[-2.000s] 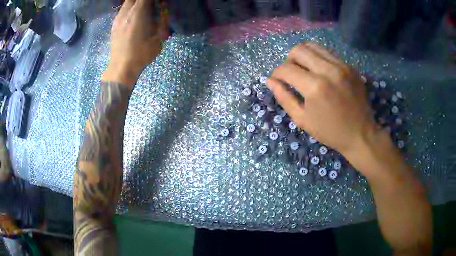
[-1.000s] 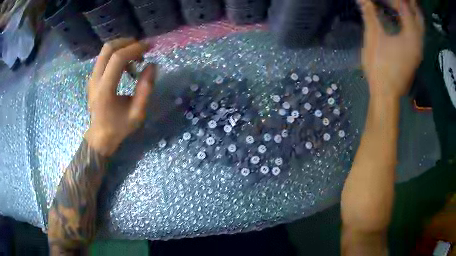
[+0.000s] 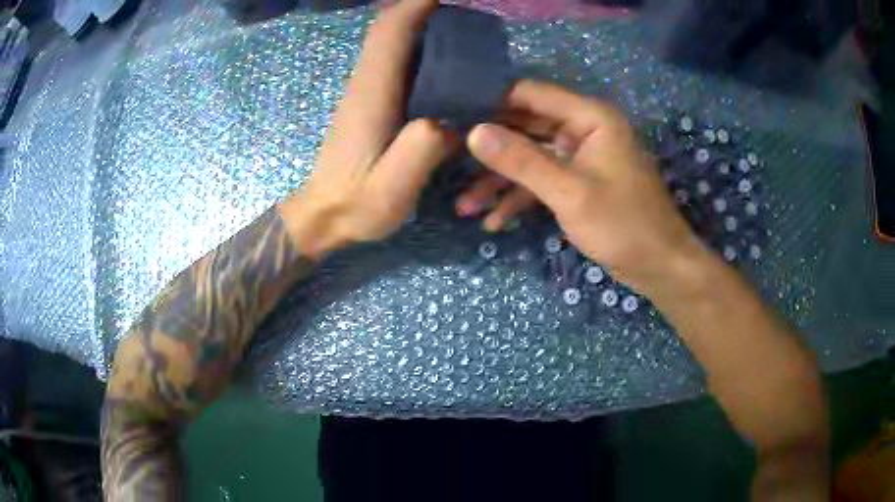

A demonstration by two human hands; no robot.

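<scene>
A dark grey plastic housing is held up at the top middle, above the bench. My left hand grips it from its left side and lower edge, thumb near the bottom. My right hand is at its lower right, fingers curled and bent beneath it; blur hides whether the fingertips hold a small part. Small dark buttons with pale round tops lie in a loose pile below and to the right of my right hand, partly hidden by it.
Bubble wrap covers the bench, glaring at left. Dark blurred shapes stand at the far right edge, beside a pink strip. Pale blue-grey parts lie at far left. A dark item with an orange edge is at the right rim.
My left hand has moved right and now grips a housing. My right hand has come back from the far right edge to the housing. The view has shifted.
</scene>
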